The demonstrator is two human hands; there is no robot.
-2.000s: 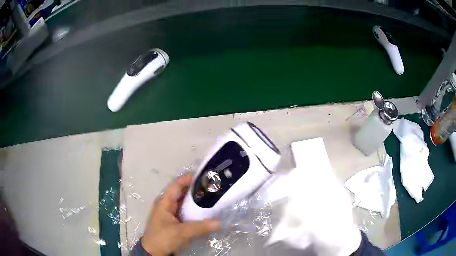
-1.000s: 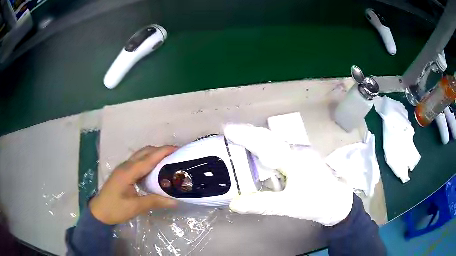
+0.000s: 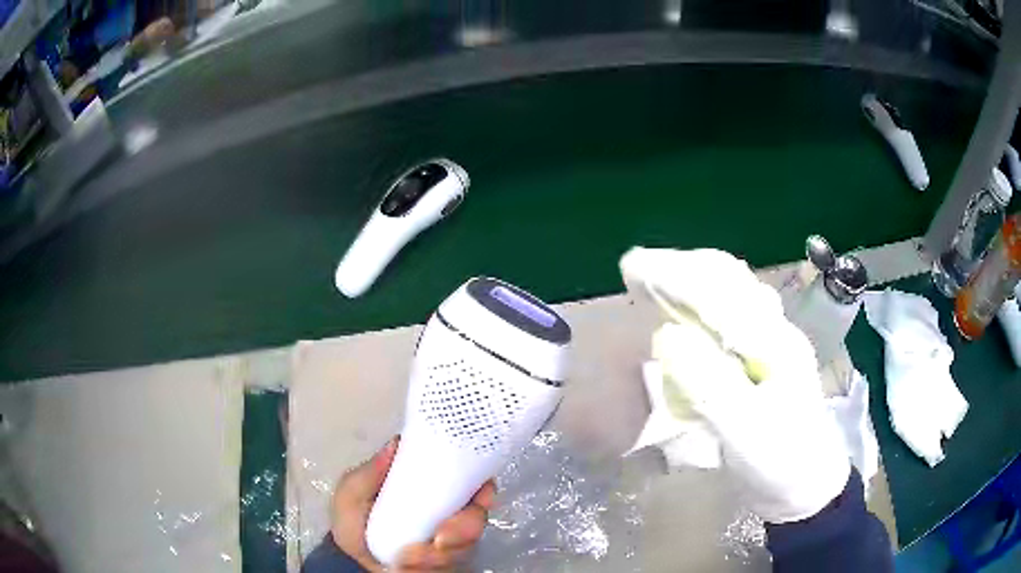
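A white handset (image 3: 465,409) is held upright and slightly tilted in my bare left hand (image 3: 420,520), gripped around its handle. Its dotted perforated face and the lamp window at its wide top end face me. My gloved right hand (image 3: 745,386) is raised to the right of the handset, apart from it. A white wiping cloth (image 3: 672,431) hangs below its fingers and seems held between them. Clear crinkled plastic film (image 3: 560,504) lies on the mat behind and right of the handset.
A dispenser bottle (image 3: 829,302) with open metal lid stands partly behind my glove. Another white cloth (image 3: 918,375) lies at right. Waiting handsets lie on the green belt, one nearer (image 3: 397,229), one far right (image 3: 898,142). An orange-labelled bottle (image 3: 991,285) and clear bottle (image 3: 972,237) stand by the post.
My left hand has turned the handset from its black panel to its perforated face and tipped it upright. My gloved right hand has come off its head and moved up and right.
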